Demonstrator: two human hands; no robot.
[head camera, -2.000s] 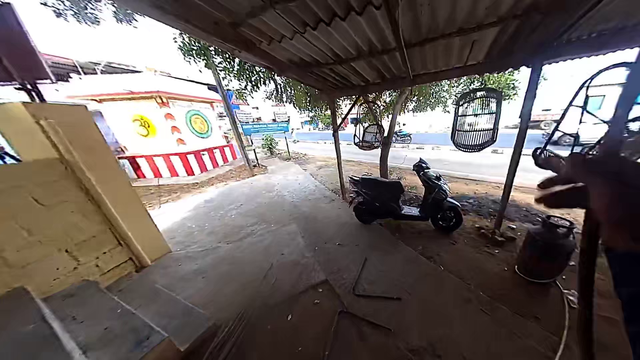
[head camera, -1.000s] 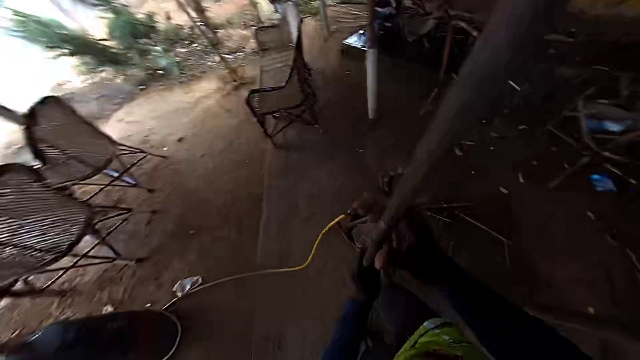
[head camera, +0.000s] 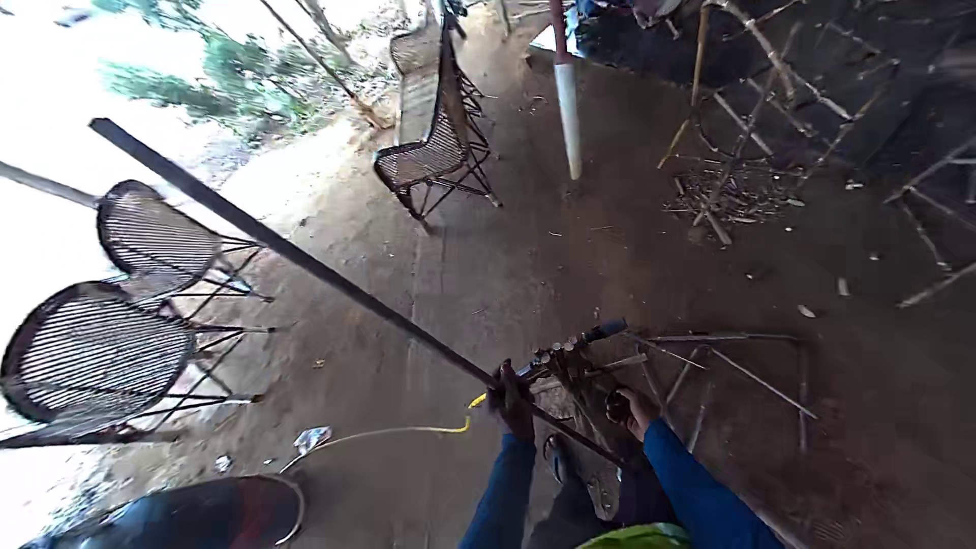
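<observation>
A long dark pole (head camera: 305, 263) slants from the upper left down to my legs, and my left hand (head camera: 512, 400) is closed around it near its lower end. My right hand (head camera: 633, 412) is beside a wooden stand or block (head camera: 583, 389), its fingers curled near a small dark object that I cannot identify. A gas torch or similar metal tool (head camera: 572, 347) lies across the top of the stand, just past my left hand. A yellow and pale hose (head camera: 412, 429) runs from beside my left hand to the left over the ground.
Two woven cane chairs (head camera: 99, 354) stand at the left, with a gas cylinder (head camera: 191, 511) below them. A cane bench (head camera: 427, 145) stands ahead, near a red and white post (head camera: 568, 114). Bent cane frames (head camera: 724, 337) lie at the right, with wood scraps (head camera: 732, 198) farther off.
The view has turned far from the road and scooter down to the work area. Since one second ago, the pole has swung over to the left, and my hands are farther apart.
</observation>
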